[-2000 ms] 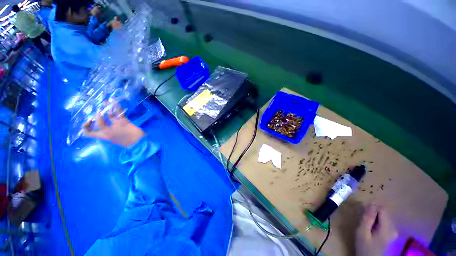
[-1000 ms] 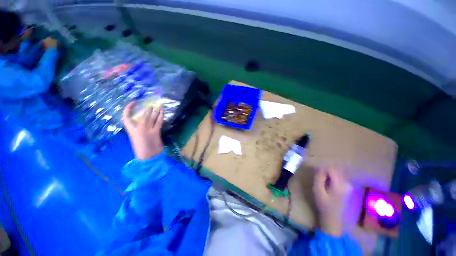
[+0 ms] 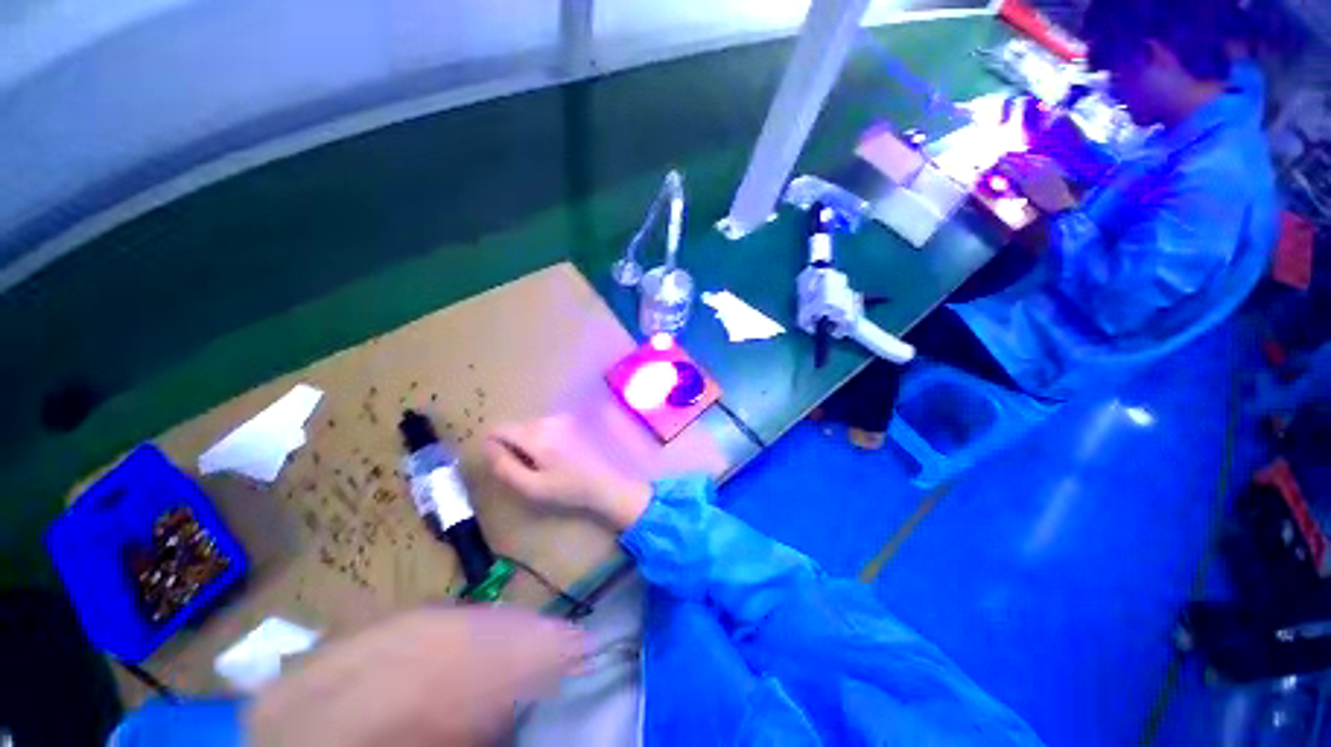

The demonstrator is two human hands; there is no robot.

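Note:
My right hand [image 3: 552, 470] rests over the tan cardboard mat [image 3: 540, 314], fingers curled, right of the black electric screwdriver [image 3: 445, 499]; whether it holds anything is hidden. My left hand [image 3: 416, 674] is blurred at the bottom, reaching right across the mat's near edge; I see nothing in it, but its grip is unclear. The screwdriver lies on the mat with its green end towards me. Small dark screws [image 3: 348, 511] are scattered left of it. A silver lamp [image 3: 666, 298] casts violet-pink light on a reddish block [image 3: 680, 415] with a dark round part on it.
A blue bin [image 3: 91, 566] of copper-gold pieces stands at left, with white paper pieces [image 3: 266, 435] beside it. Right of the lamp are another paper piece and a white-and-black tool [image 3: 828, 292]. A person in a blue smock [image 3: 1168, 234] works farther right.
The view has swung right. My left hand has moved from the clear plastic sheet over the black box to the mat's near edge. The sheet is out of view; the lamp and neighbouring worker now show.

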